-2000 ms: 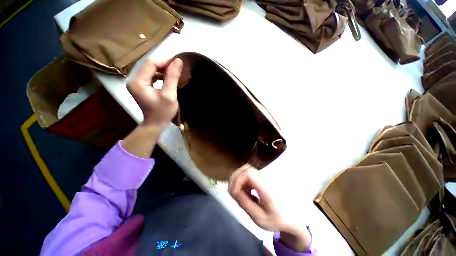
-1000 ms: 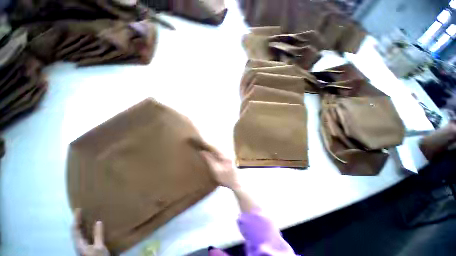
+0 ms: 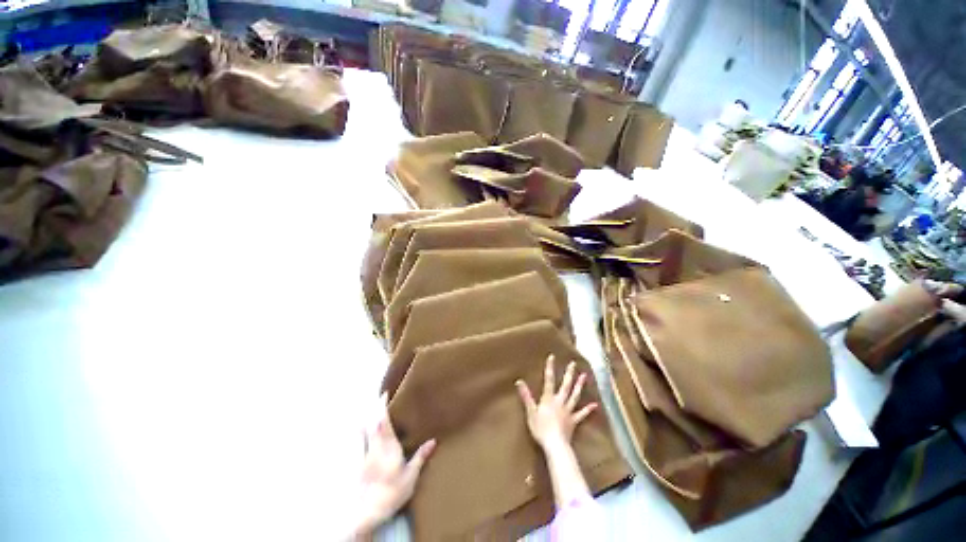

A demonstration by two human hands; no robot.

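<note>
A brown bag body (image 3: 477, 413) lies flat at the near end of the right row, with its top edge toward me and a tiny pale dot near that edge. It overlaps the bag bodies (image 3: 477, 270) behind it like shingles. My left hand (image 3: 390, 474) is at its left side, thumb on the fabric and fingers along the edge; whether it grips the edge I cannot tell. My right hand (image 3: 555, 408) lies flat on top of it, fingers spread.
A heap of bag bodies (image 3: 731, 355) lies to the right. Loose bags with straps (image 3: 64, 196) lie at the far left. More bags (image 3: 461, 101) stand in a row at the back. At the right edge, a person's hand (image 3: 949, 302) holds a brown piece.
The bag body has moved from the bare table onto the near end of the right row. Both hands moved with it, and the right hand now lies spread on top. The view has turned right.
</note>
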